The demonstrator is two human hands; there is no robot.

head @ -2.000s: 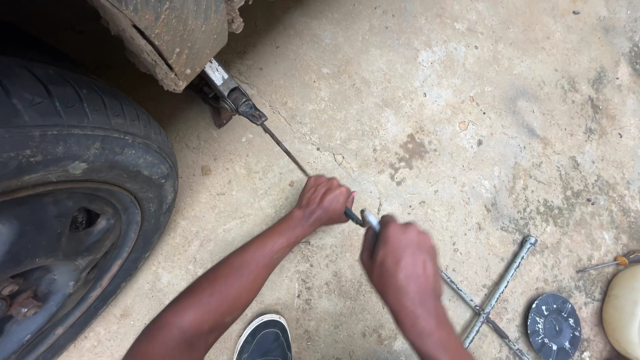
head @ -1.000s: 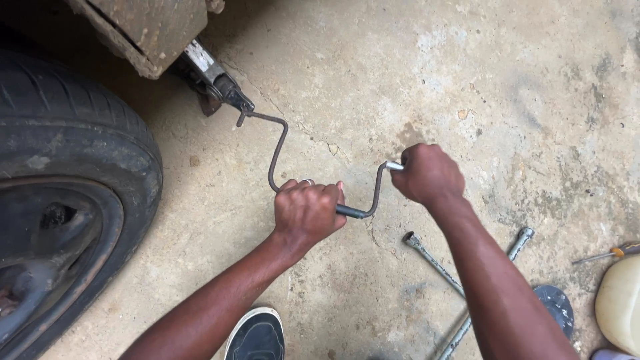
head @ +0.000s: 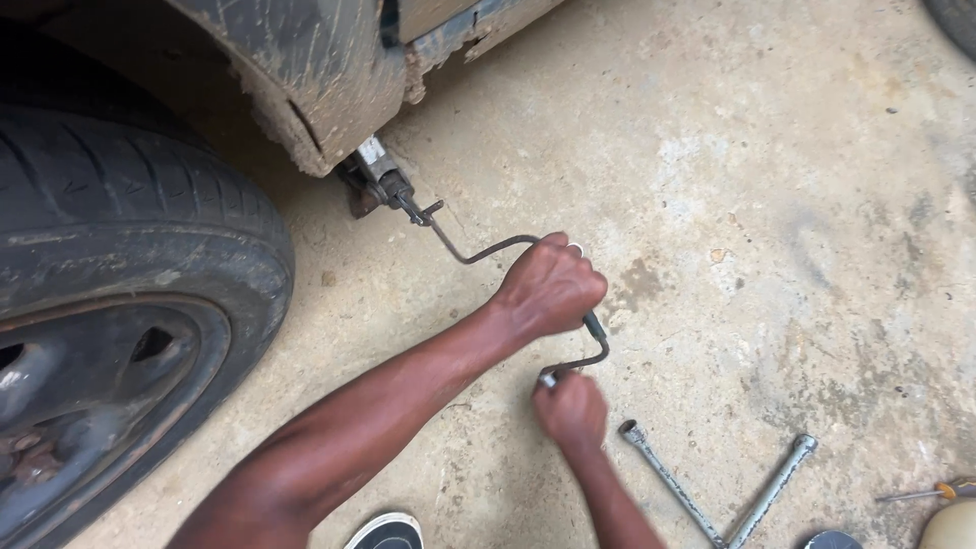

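Note:
A bent metal crank handle [head: 499, 248] runs from the end of a car jack [head: 381, 175], to which it is hooked, out to both hands. My left hand [head: 553, 282], with a ring on one finger, is closed around the crank's offset middle part, where a dark sleeve shows below the fist. Nearer to me, my right hand [head: 572, 408] grips the crank's end, with a bit of silvery metal showing at the fingers. The jack stands under the muddy lower edge of a car body [head: 335, 99], which hides part of it.
A car wheel with a black tyre [head: 252, 244] fills the left side. On the concrete floor at lower right lie a cross-shaped lug wrench [head: 774, 488], a dark round cap [head: 833, 540], a screwdriver [head: 945, 489] and a pale rounded container [head: 953, 526]. A shoe [head: 387, 532] shows at the bottom.
The crank has turned in both hands' grip. Its offset part and my left hand now lie farther up and right relative to my right hand, which is lower. The view has shifted.

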